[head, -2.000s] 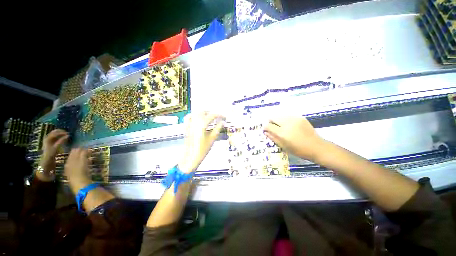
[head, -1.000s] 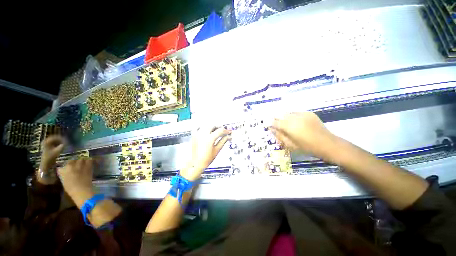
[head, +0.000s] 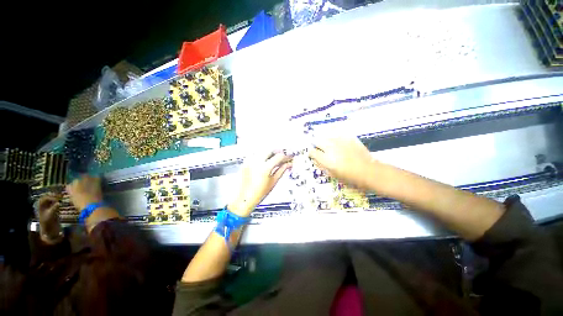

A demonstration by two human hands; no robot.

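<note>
A tan circuit board panel (head: 333, 192) with dark parts lies between the conveyor rails in front of me, partly washed out by glare. My left hand (head: 264, 176), with a blue wrist strap (head: 229, 222), is at the panel's upper left edge, thumb and fingertips close together. My right hand (head: 341, 159) is over the panel's upper part, fingertips pointing down at it. Glare hides whether either hand pinches a small part. A broken row of dark components (head: 355, 100) lies on the white table beyond the rail.
Another panel (head: 168, 196) lies on the conveyor to the left. Beyond are stacked panels (head: 196, 105), a gold-brown component heap (head: 137, 128), a black heap (head: 79, 148), a red bin (head: 204, 50) and a blue bin (head: 259, 31). Another person's hands (head: 85, 190) are at far left. More panels stand far right (head: 546, 31).
My right hand has moved left to the panel's top edge, nearer my left hand. The panel to the left came in along the conveyor. The other person's strapped hand moved up.
</note>
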